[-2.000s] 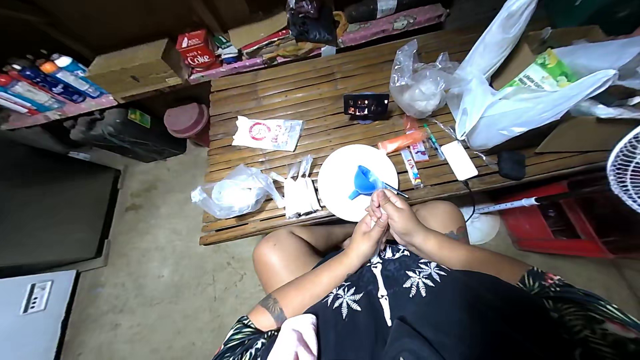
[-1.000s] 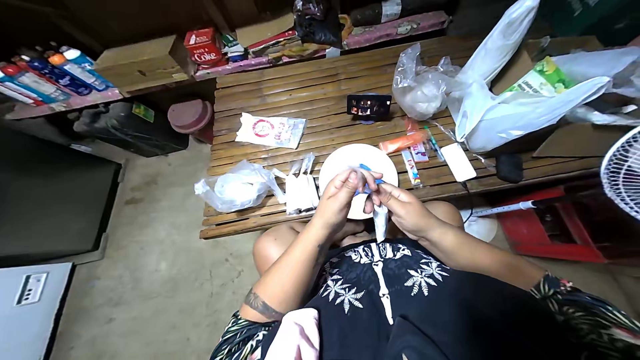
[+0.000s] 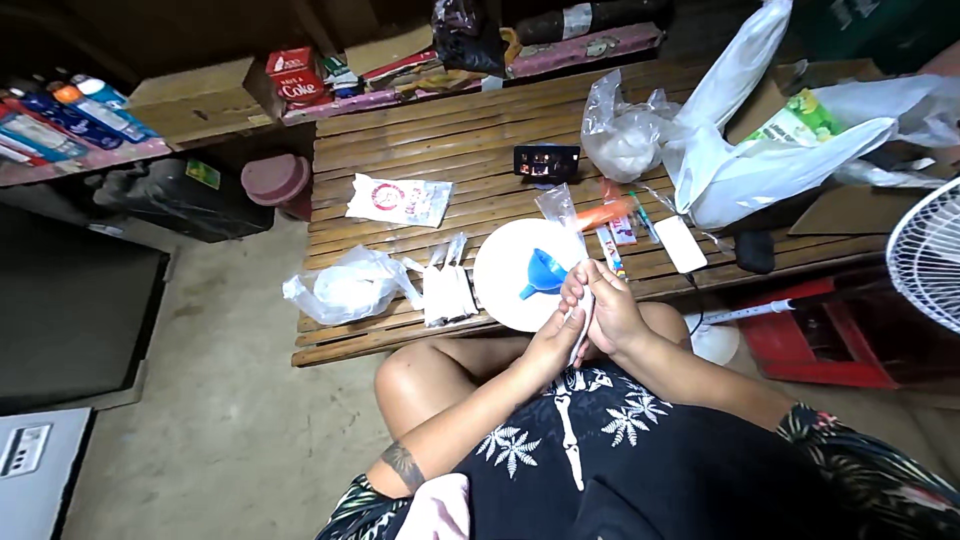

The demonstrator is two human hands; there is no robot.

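Both hands meet just above my lap, at the near right edge of a white plate. Between them is a slim clear plastic bag with white contents, its loose open end rising over the plate. My left hand presses its lower part from the left; my right hand closes round it from the right. On the plate lies a blue plastic funnel, tipped on its side. Left of the plate sit filled slim white bags in a row and a knotted plastic bag with white contents.
A slatted bamboo table holds a printed plastic pack, a phone, an orange plastic bag, a white power bank with a cable, and white carrier bags. A fan stands at the right, a red crate below.
The funnel, in the hands one second ago, now lies on the plate. Both hands are now closed round the slim bag, whose clear top shows above them.
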